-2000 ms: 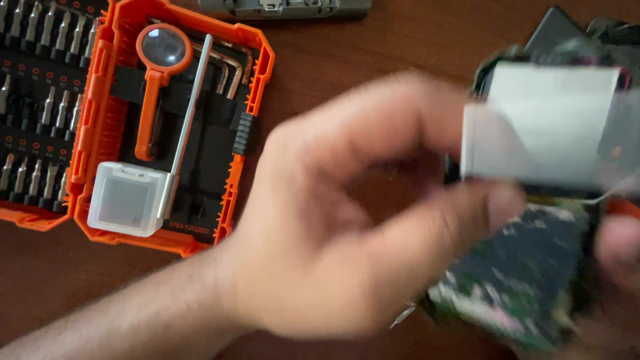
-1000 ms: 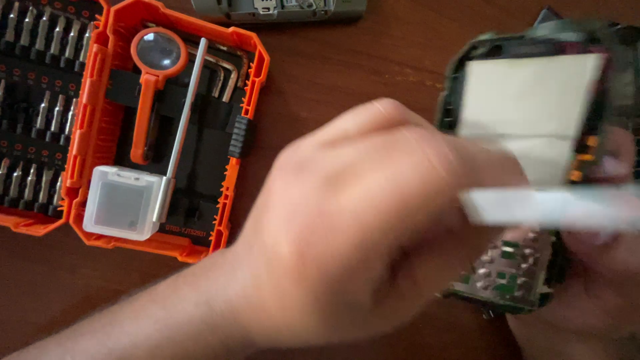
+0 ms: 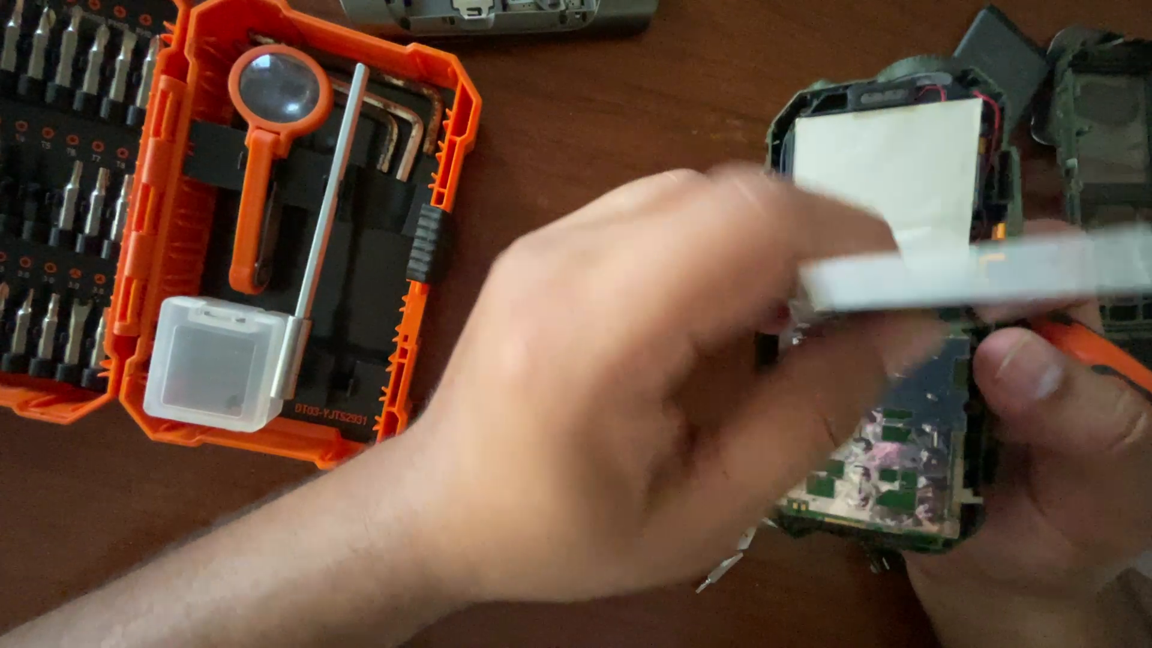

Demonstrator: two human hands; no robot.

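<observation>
My left hand (image 3: 630, 387), blurred, reaches in from the lower left and pinches the left end of a translucent white sheet (image 3: 945, 273), seen nearly edge-on. The sheet is in front of an opened green-cased electronic device (image 3: 999, 171). A cream-white panel (image 3: 891, 166) shows in its upper part, and a circuit board (image 3: 891, 477) with shiny foil and green patches in its lower part. My right hand (image 3: 1062, 423) holds the device by its right side. An orange tool handle (image 3: 1098, 351) lies beside my right thumb; its grip is partly hidden.
An orange bit case (image 3: 450, 117) holds screwdriver bits, an orange magnifier (image 3: 281, 85), hex keys, a metal rod and a clear plastic box (image 3: 216, 364). A grey housing (image 3: 504, 16) is at the top, a black flat block (image 3: 1001, 63) and another green case part (image 3: 1111, 135) at upper right.
The translucent sheet was broad to the view over the white panel two seconds ago and is now nearly edge-on. My left hand has stayed pinched on it and my right hand shows more fully.
</observation>
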